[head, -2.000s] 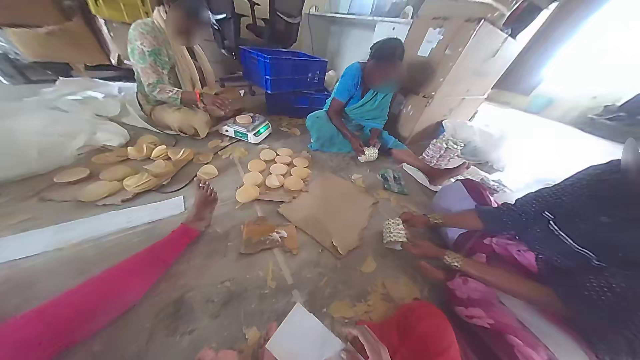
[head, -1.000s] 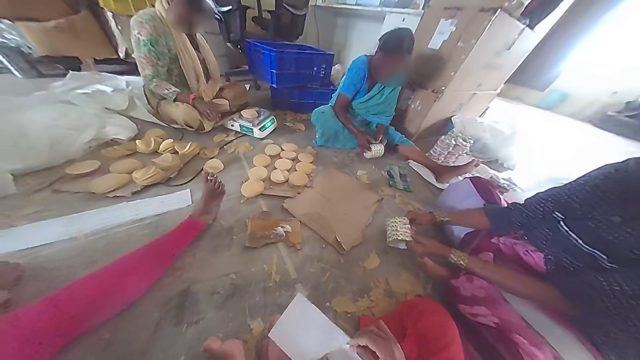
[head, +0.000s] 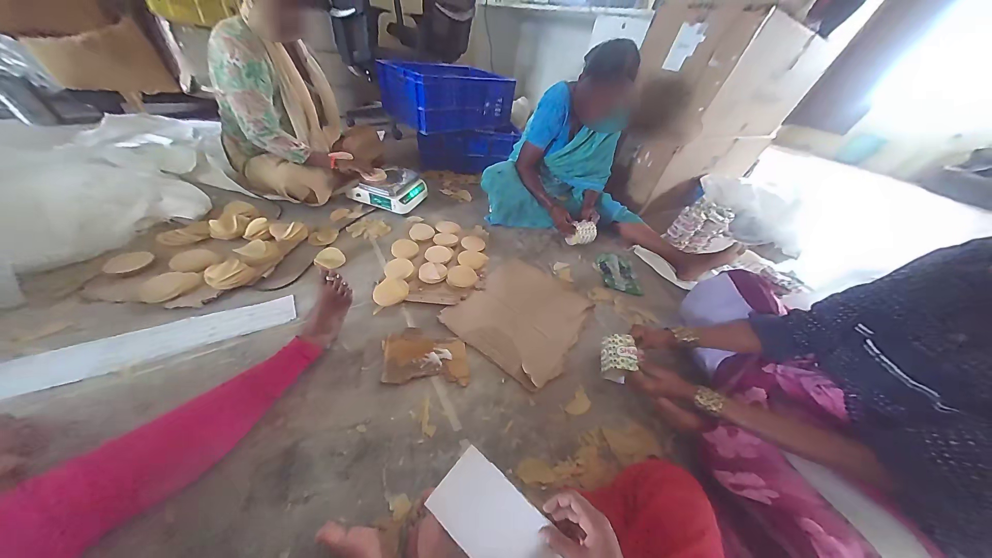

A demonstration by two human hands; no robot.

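My right hand [head: 581,527] grips the right edge of a plain white card or folded paper sheet [head: 484,504] at the bottom centre. Its fingers curl around the edge, and the lower part of the sheet is cut off by the frame. At the sheet's left edge a skin-coloured shape shows partly behind it; I cannot tell whether it is my left hand or a foot. Red cloth [head: 659,508] lies right of my right hand. Beyond the sheet, a brown scrap of card [head: 407,360] and a larger flat cardboard piece [head: 519,318] rest on the floor.
Stacks of thin round yellowish discs [head: 439,254] stand on cardboard; more lie at left [head: 194,260]. A co-worker's hand is at a digital scale [head: 395,194]. Two other co-workers hold printed packs [head: 620,354]. Blue crates [head: 446,97] stand behind. An outstretched pink-clad leg [head: 170,434] crosses the left.
The co-worker at the scale has brought a hand onto it, over the disc there. The white sheet in my right hand sits slightly higher in view than two seconds ago.
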